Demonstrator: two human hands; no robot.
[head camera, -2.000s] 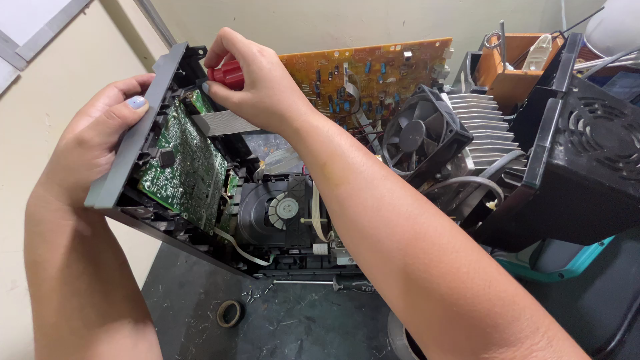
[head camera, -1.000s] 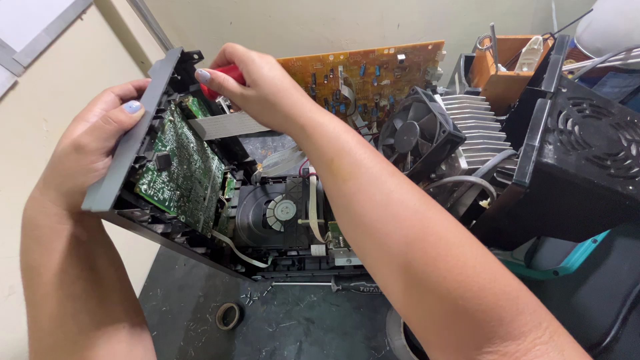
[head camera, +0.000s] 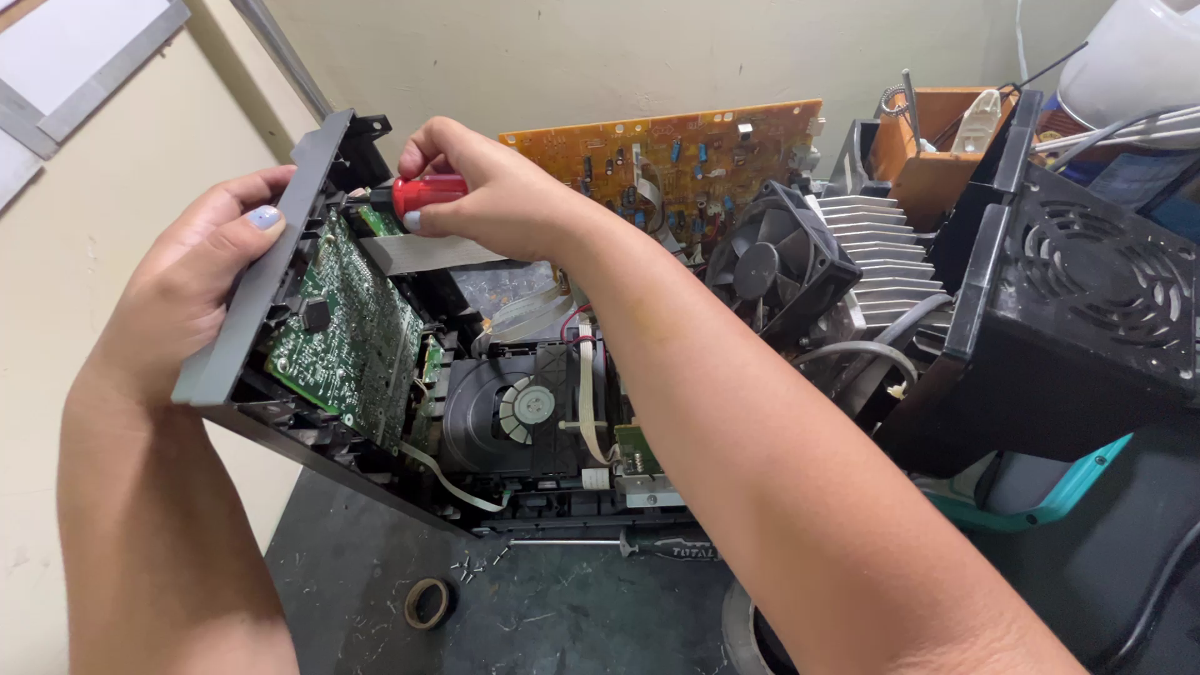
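My left hand (head camera: 211, 248) grips the outer side of the grey front panel (head camera: 272, 253) of an opened audio unit, which stands tilted at the left. My right hand (head camera: 469, 192) holds a red screwdriver handle (head camera: 427, 194) near the panel's upper inner side; the tool's tip is hidden. Behind the panel lies a green circuit board (head camera: 347, 337), with a flat grey ribbon cable (head camera: 431, 253) running right, under my right hand. Lower in the chassis sits a black disc mechanism (head camera: 511, 412) with a round pale hub.
An orange-brown circuit board (head camera: 694, 159) stands at the back. A cooling fan (head camera: 773, 267), finned heatsink (head camera: 877, 248) and vented black housing (head camera: 1069, 281) are at right. Below the chassis lie a Total screwdriver (head camera: 600, 543), small screws (head camera: 466, 569) and a tape roll (head camera: 427, 603).
My left hand stays on the panel and my right hand stays on the red handle. The right hand's fingers have shifted around the handle, which shows more now than one second ago.
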